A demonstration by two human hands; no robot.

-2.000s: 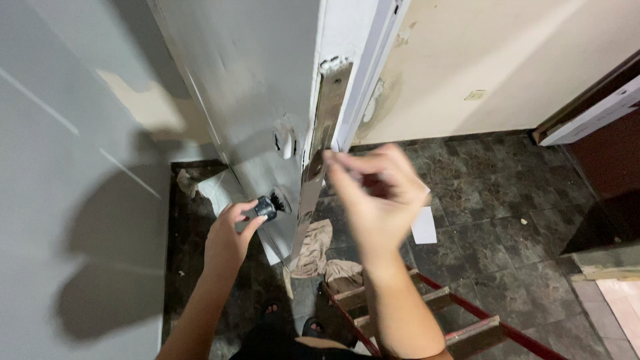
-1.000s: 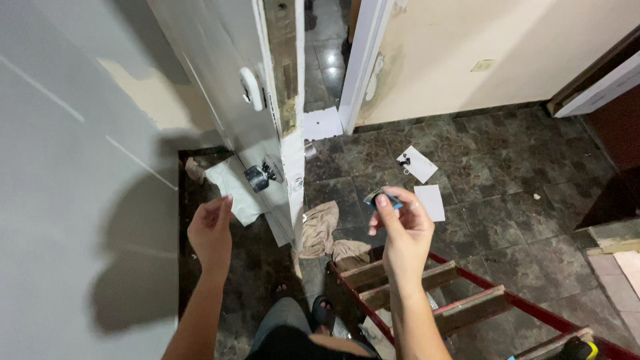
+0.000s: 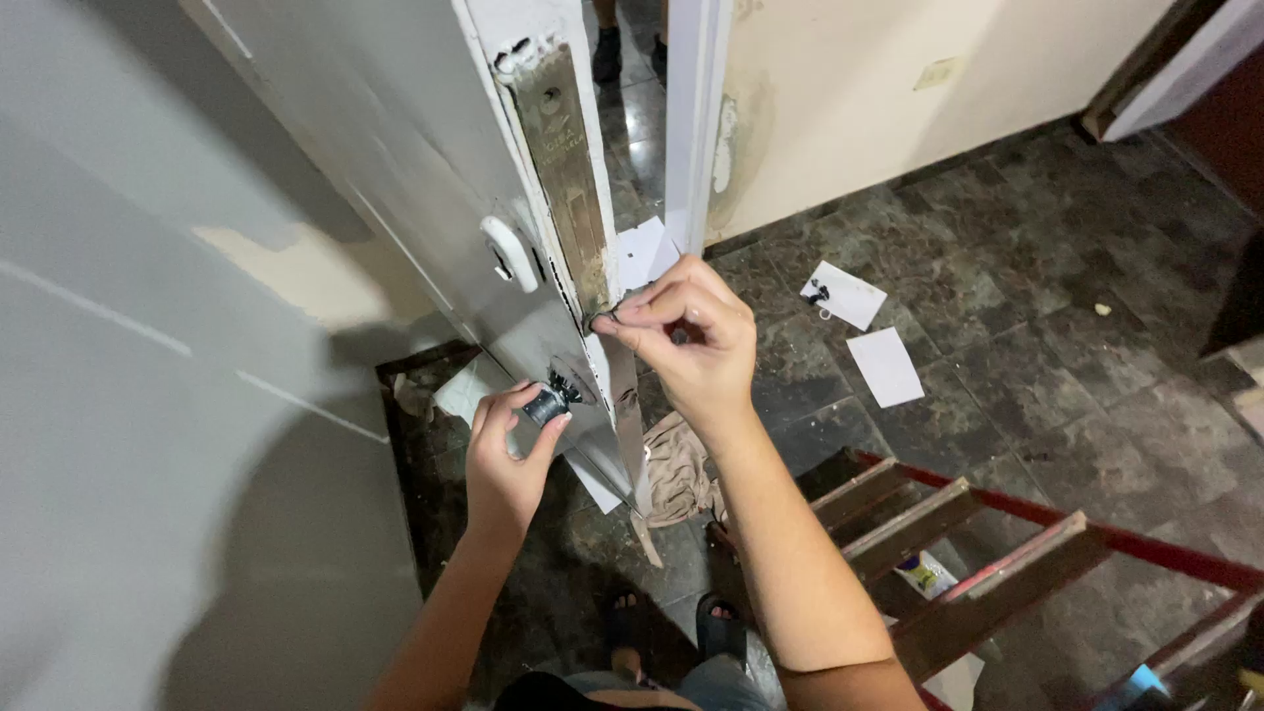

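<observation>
My left hand [image 3: 512, 449] grips a dark round lock cylinder [image 3: 546, 404] that sticks out of the face of a white metal door [image 3: 425, 148]. At the door's edge, the thumb and fingers of my right hand [image 3: 681, 326] pinch a small dark piece [image 3: 598, 321], mostly hidden, against the lower part of a worn metal lock faceplate [image 3: 563, 158]. The faceplate bears stamped writing and has a screw hole near its top. A white curved door handle [image 3: 508, 254] is on the door face above the cylinder.
A red and brown ladder [image 3: 997, 563] stands at lower right. White sheets [image 3: 886, 367] lie on the dark tiled floor, one with small black parts [image 3: 817, 291]. A beige cloth [image 3: 676, 474] lies below the door edge. Another person's feet [image 3: 607, 54] show beyond the doorway.
My left hand, apart from the cylinder one second ago, is now on it. My right hand has moved from right of the door to its edge.
</observation>
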